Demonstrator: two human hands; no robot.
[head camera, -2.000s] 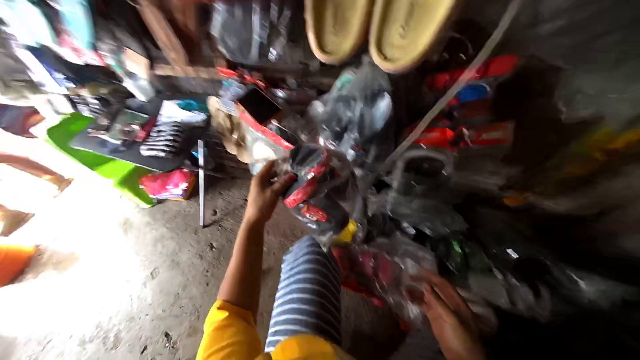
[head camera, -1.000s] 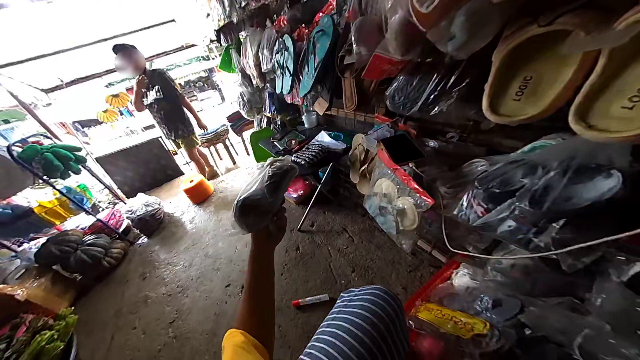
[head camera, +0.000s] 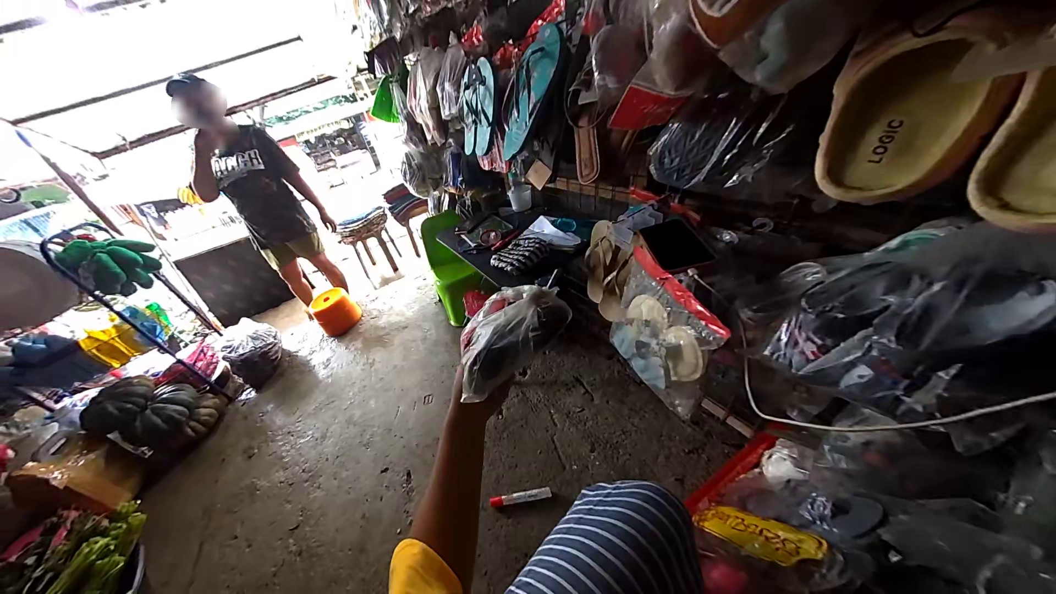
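My left hand (head camera: 487, 396), at the end of an outstretched arm with a yellow sleeve, holds up a clear plastic bag (head camera: 516, 330) with dark footwear inside, over the concrete floor. The bag hides most of the fingers. My right hand is outside the view. A white marker pen with a red cap (head camera: 521, 497) lies on the floor beside my striped knee. To the right of the held bag, a red-edged plastic pack of sandals (head camera: 668, 330) leans by the low shelf, and a pair of tan flip-flops (head camera: 606, 264) hangs beside it.
A person in a dark shirt (head camera: 260, 186) stands by an orange plastic tub (head camera: 336, 311). A green plastic chair (head camera: 450, 276) is beside a cluttered black table (head camera: 478, 256). Bagged footwear (head camera: 891, 305) crowds the right. Squashes (head camera: 148, 412) and greens (head camera: 82, 544) sit at left. A white cord (head camera: 866, 428) crosses the right side.
Two seconds ago both hands were among bagged footwear; now only the left shows, holding a bag. Since one second ago that bag has turned in the hand. The view has swung left toward the standing person.
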